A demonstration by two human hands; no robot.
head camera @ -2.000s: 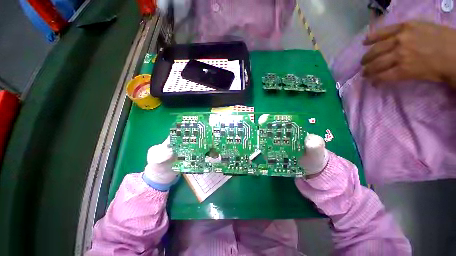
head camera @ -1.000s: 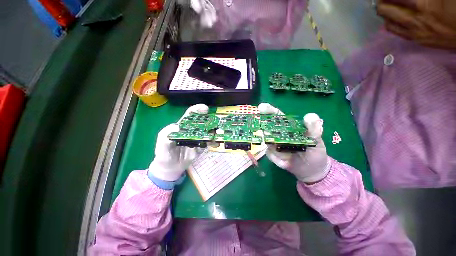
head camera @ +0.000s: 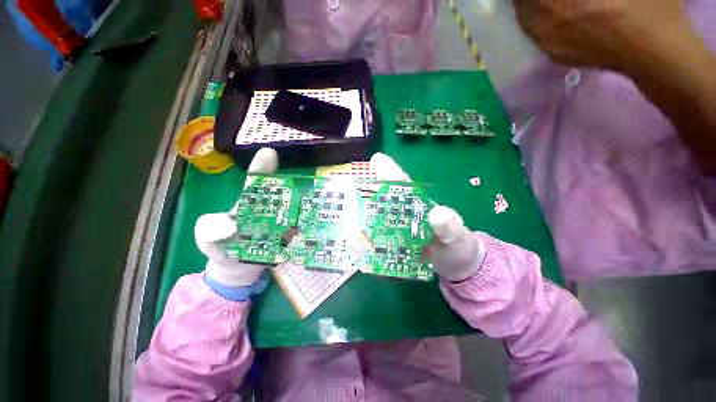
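A green circuit board panel [head camera: 320, 228] of three joined boards is held above the table, its flat face with small parts turned toward me. Glare covers part of its middle. My left hand [head camera: 224, 239], in a white glove with a blue band at the cuff, grips its left end. My right hand [head camera: 455, 245], in a white glove, grips its right end. Fingertips of both hands show above the far edge. A record sheet with a printed grid [head camera: 314, 289] lies on the table, partly hidden under the panel.
A black tray [head camera: 294, 151] holds a phone [head camera: 308, 115] and a label sheet [head camera: 253, 128]. A yellow tape roll [head camera: 206, 157] sits beside it. Another panel [head camera: 443, 124] lies at the back right, sticker scraps [head camera: 500, 204] nearer. A conveyor belt [head camera: 78, 196] runs left. A person's arm [head camera: 628, 47] reaches in upper right.
The panel has tilted from nearly edge-on back to its flat face toward me. Both hands have turned with it. The other person's arm at upper right has moved.
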